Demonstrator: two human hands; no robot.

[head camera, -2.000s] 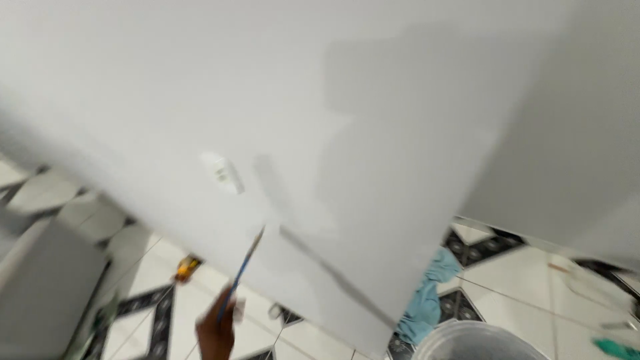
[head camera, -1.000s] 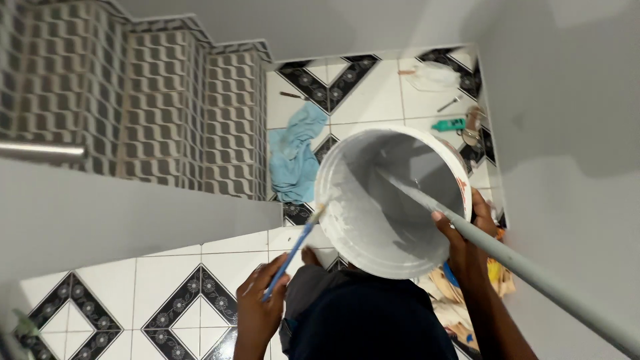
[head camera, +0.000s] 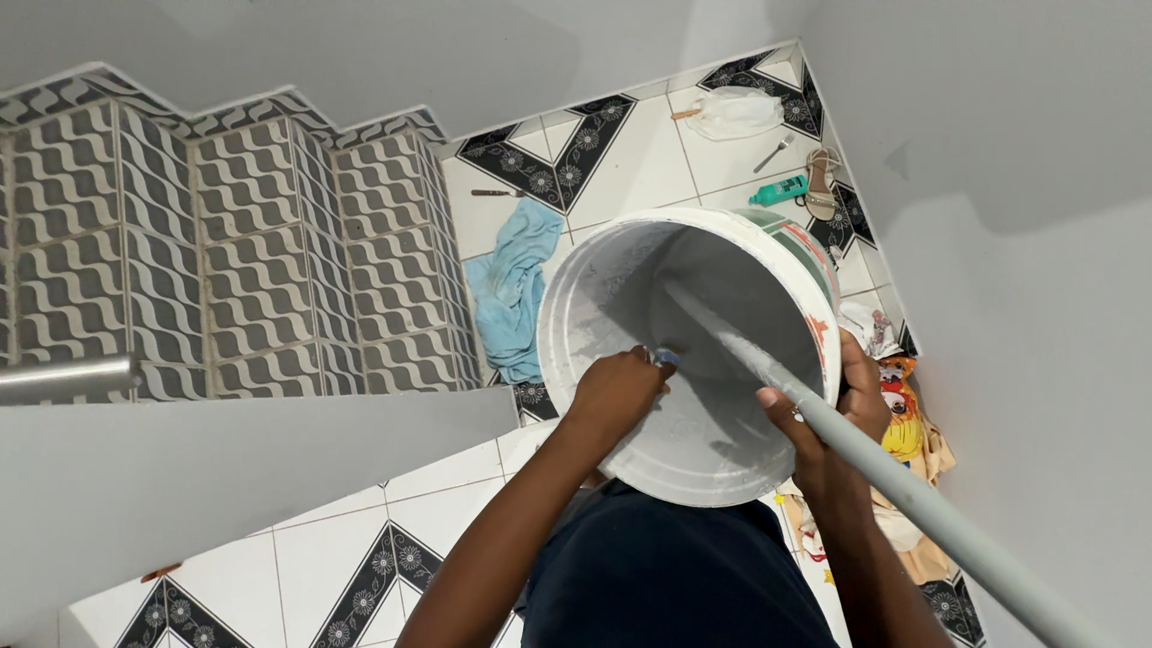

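A large white plastic paint bucket (head camera: 562, 315) is tilted so that its mouth faces me, its inside coated with pale paint. My left hand (head camera: 621, 387) reaches into the mouth, closed on a small paintbrush (head camera: 667, 356) whose blue handle partly shows; its bristle end is mostly hidden. At the bucket's right side, my right hand (head camera: 832, 409) grips the rim, with the thumb against a long grey pole (head camera: 909, 490). This pole slants down into the bucket, and its far end is indistinct there.
Patterned tiled stairs (head camera: 261, 243) rise at left beside a low wall (head camera: 270, 459) and a metal handrail (head camera: 72, 380). A blue cloth (head camera: 517, 292) lies left of the bucket. Beyond are a green bottle (head camera: 778, 190), a sandal (head camera: 820, 184), a fork (head camera: 773, 154) and a plastic bag (head camera: 738, 112).
The view has swung from the wall to the bucket. My left hand and the brush, outside the bucket's left edge a second ago, are now inside its mouth. My right hand still holds the rim.
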